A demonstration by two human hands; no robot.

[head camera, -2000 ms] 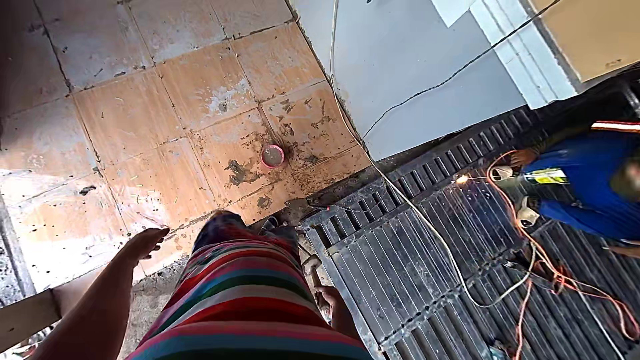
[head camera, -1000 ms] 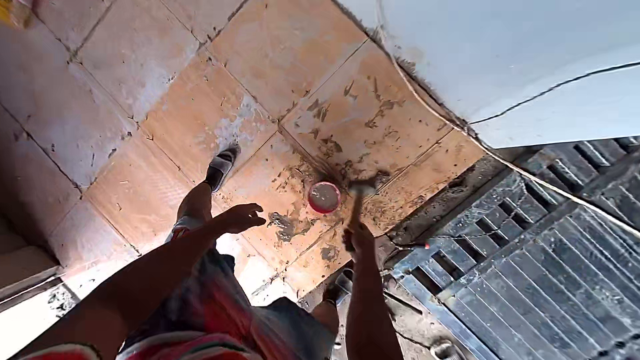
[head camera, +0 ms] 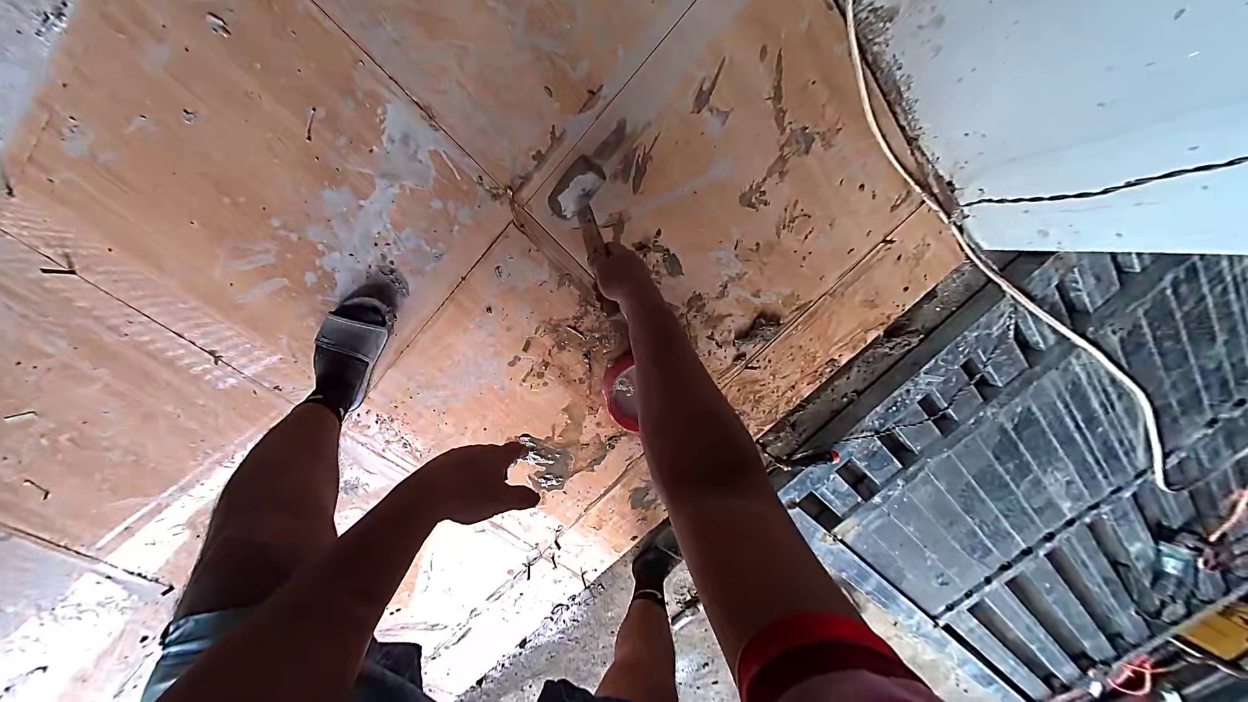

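Observation:
My right hand [head camera: 621, 273] grips the wooden handle of a hammer [head camera: 577, 187]; its pale, worn head is over the tiled floor [head camera: 429, 205], near a joint where tiles meet. Under my right forearm, partly hidden by it, stands a small round red-rimmed container [head camera: 621, 393] with greyish contents. My left hand [head camera: 478, 483] holds nothing; its fingers are apart above a grey smear on the tiles. Dark smears and crumbs of material lie around the container and hammer.
My sandalled foot [head camera: 353, 341] rests on the tiles; the other is lower, near the edge. A pale cable [head camera: 1053, 327] runs along the right side, over a grey metal gate [head camera: 1033, 468]. A twisted dark wire [head camera: 1102, 192] crosses the pale surface at upper right.
My right hand has moved the hammer from beside the container to the tile joint farther forward. Two seconds ago no hammer showed in view. The view has shifted greatly, and the other person is out of it.

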